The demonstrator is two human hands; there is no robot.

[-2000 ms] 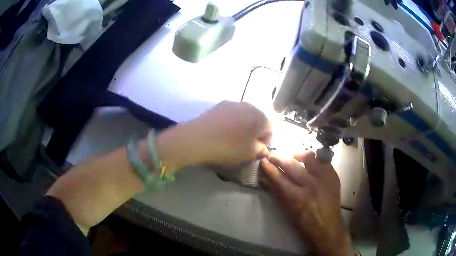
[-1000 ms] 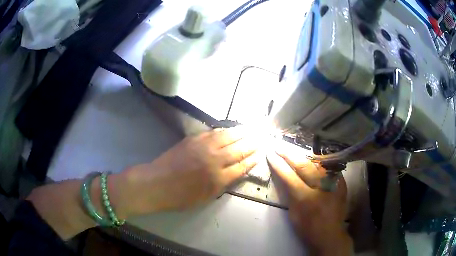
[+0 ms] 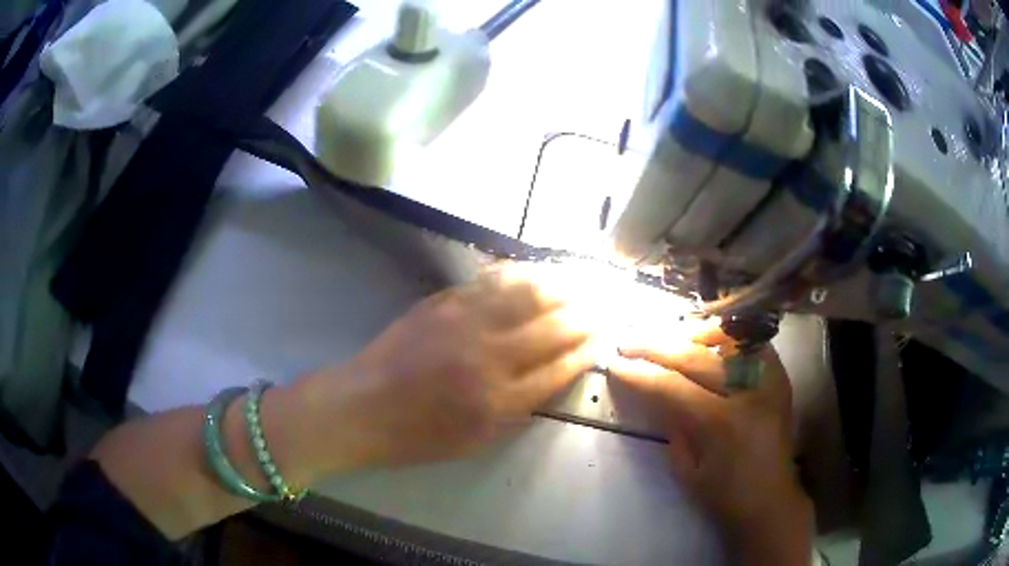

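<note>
A dark fabric strip (image 3: 426,217) runs from the black cut pieces (image 3: 166,194) at the left to the presser foot area under the white sewing machine head (image 3: 730,144). My left hand (image 3: 454,359) lies flat left of the needle, fingers spread towards the glare, at the strip's near side. My right hand (image 3: 719,409) lies right of it, beneath the machine head, fingers pointing to the needle area. The glare washes out the fingertips, needle and the fabric there, so I cannot tell whether either hand grips the fabric.
A white lamp head (image 3: 387,105) stands behind the strip. A grey garment heap (image 3: 66,238) with a white cloth piece (image 3: 108,61) on it lies at the far left. Grey and black sewn pieces (image 3: 885,475) hang right of the needle. The table's dark edge (image 3: 409,542) is nearest me.
My hands were together at a grey piece in front of the needle; they now lie flat and apart beside it. The dark strip now reaches the needle area. The view has shifted.
</note>
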